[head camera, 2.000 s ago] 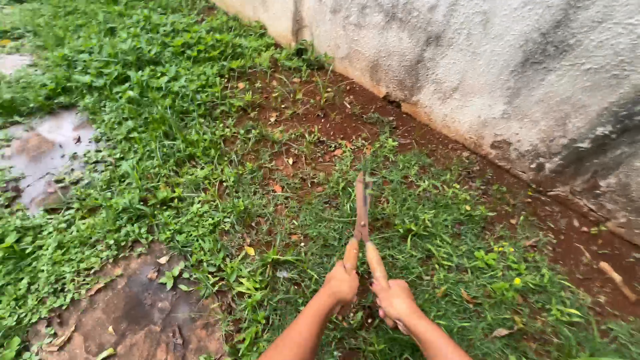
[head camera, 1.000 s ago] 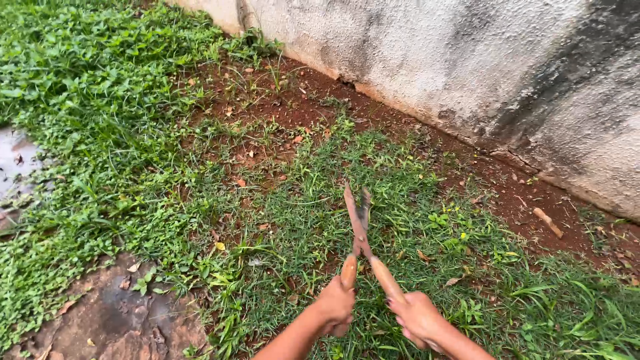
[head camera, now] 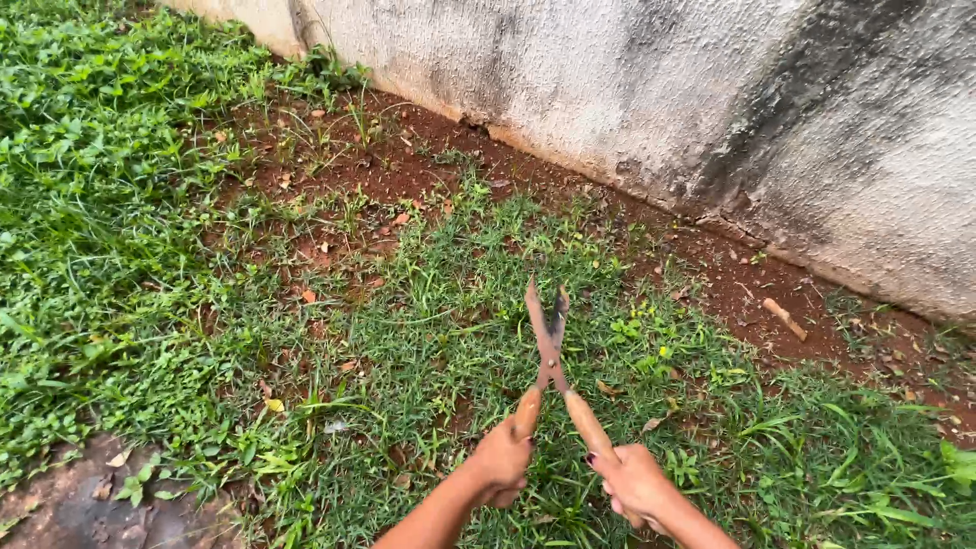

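A pair of rusty hedge shears (head camera: 550, 358) with wooden handles lies low in the middle of the head view, its blades parted in a narrow V over the short grass (head camera: 457, 320). Around the left wooden handle my left hand (head camera: 502, 461) is closed. My right hand (head camera: 637, 484) grips the right handle near its lower end. The blade tips point away from me, toward the wall; whether they touch the grass I cannot tell.
A rough, stained plaster wall (head camera: 595, 91) runs diagonally behind a strip of red soil (head camera: 381, 168). On the soil at right lies a short stick (head camera: 784, 319). Leafy weeds (head camera: 84, 191) grow at left, and a flat stone slab (head camera: 114, 503) lies at lower left.
The shears' blades and handles have spread apart from their nearly closed position two seconds ago. Both hands keep their hold. The view has shifted somewhat to the right.
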